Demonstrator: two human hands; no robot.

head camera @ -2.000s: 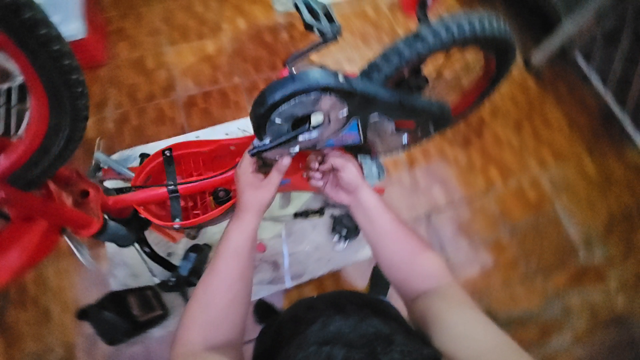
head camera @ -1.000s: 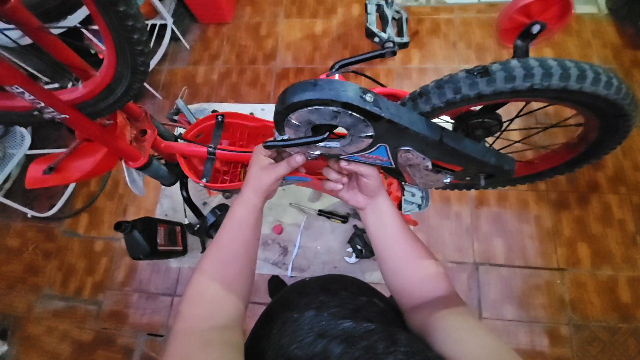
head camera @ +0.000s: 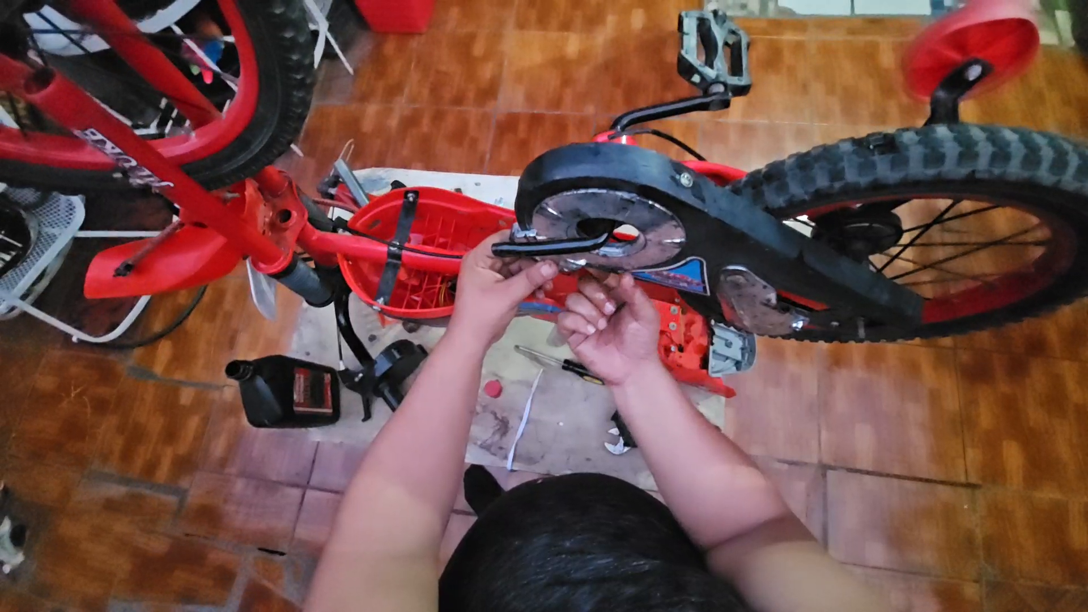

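Observation:
A red child's bicycle stands upside down, its black chain guard [head camera: 765,246] and knobby rear tire [head camera: 918,161] on the right. My left hand [head camera: 497,285] is at the end of the black crank arm [head camera: 552,246], fingers curled around that end; no pedal shows there. Just right of it, below the round chainring cover [head camera: 654,225], my right hand [head camera: 612,323] has its fingers curled and thumb raised near the guard's lower edge. Whether it holds a small part cannot be told. A pedal [head camera: 714,53] is on the far crank.
On the sheet [head camera: 510,425] under the bicycle lie a screwdriver [head camera: 561,364], a red cap [head camera: 493,388] and an adjustable wrench [head camera: 620,438]. A black bottle [head camera: 285,393] stands at its left edge. A training wheel [head camera: 969,51] is at the upper right, a white metal chair [head camera: 51,246] at the left.
Both hands stay by the crank arm and chain guard. The view has shifted from two seconds ago, and the training wheel now shows at the upper right.

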